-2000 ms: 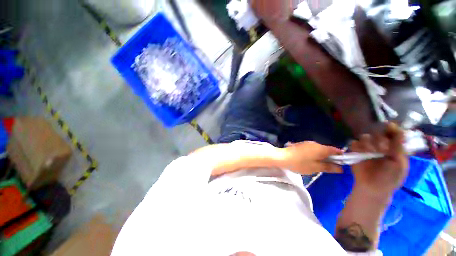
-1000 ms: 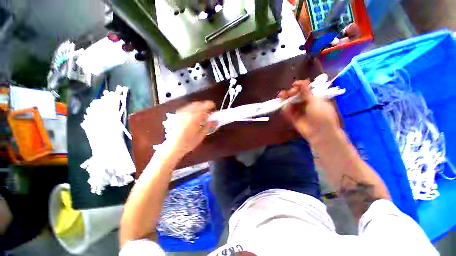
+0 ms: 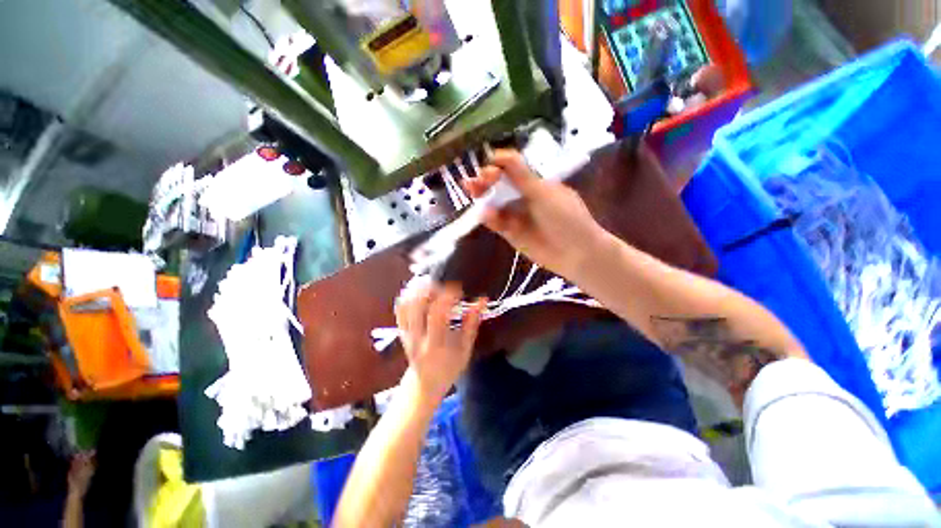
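My right hand [image 3: 531,211] is closed around a bunch of white cables [image 3: 446,243] held slanting above the brown work board [image 3: 346,345], near the machine's front edge. My left hand [image 3: 439,328] is lower, at the board's near edge, with its fingers on several thin white cables [image 3: 537,295] that run to the right under my right forearm. Several white leads [image 3: 455,186] lie side by side at the front of the perforated plate [image 3: 384,219], partly hidden by my right hand. The fingertips are blurred.
The green press head [image 3: 444,129] stands over the plate. A white cable bundle [image 3: 258,345] lies on the dark bench [image 3: 206,454] at left. A large blue bin [image 3: 769,242] is at right, a lower blue bin [image 3: 335,480] below the board. An orange control panel [image 3: 722,46] is upper right.
My right hand has moved left and up with a bunch, towards the plate. My left hand has moved right and down. The cables between the hands are now in two groups.
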